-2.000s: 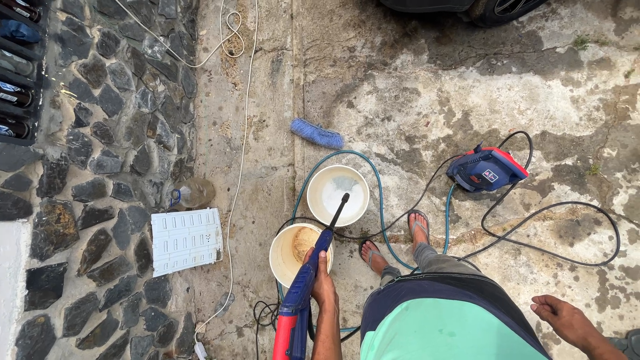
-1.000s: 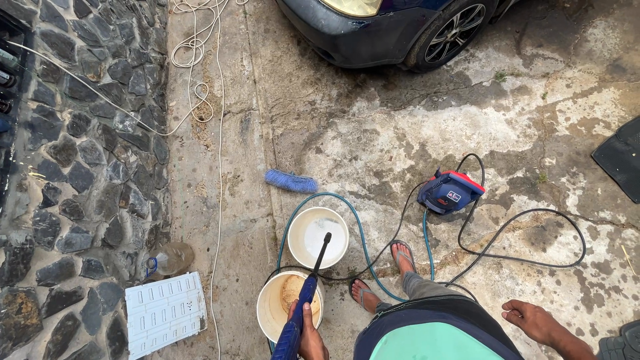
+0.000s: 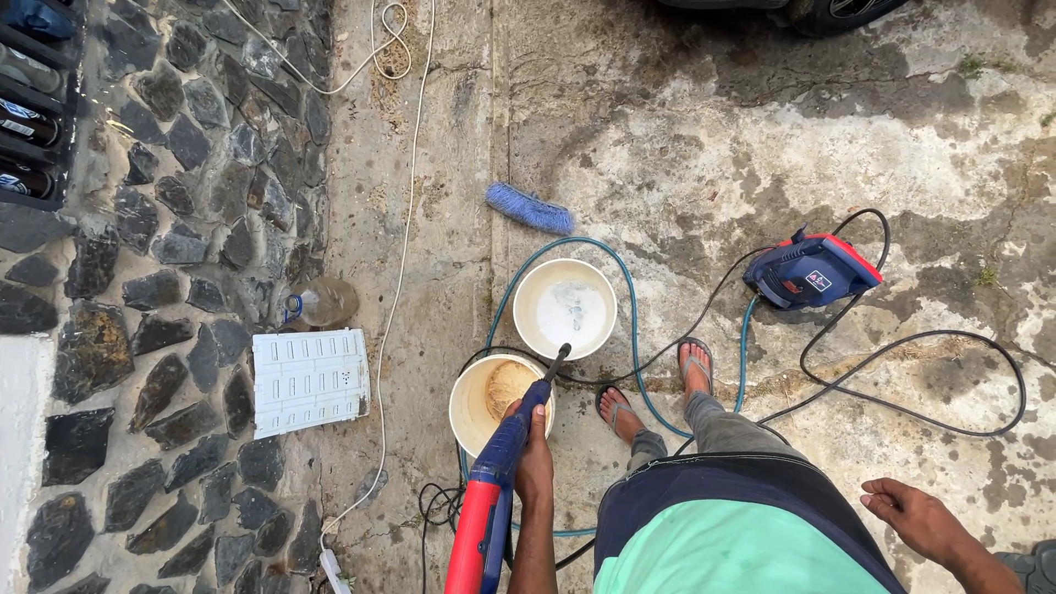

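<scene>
My left hand grips the blue front part of a red and blue pressure washer gun, its black nozzle over the near rim of a white bucket of sudsy liquid. Beneath the gun, a second bucket holds a tan sponge-like thing. Off to the right, my right hand hangs empty with its fingers loosely curled. The blue and red pressure washer rests on the concrete beyond my feet, with a teal hose and a black cable running from it. A blue brush head lies beyond the buckets.
A stone wall runs down the left, with a plastic jug and a white plastic panel beside it. White cable and looped black cable cross the ground. A car tyre shows at the top.
The view has swung, so less of the car shows than a second ago. My left hand still holds the gun, and my right hand remains out to the side.
</scene>
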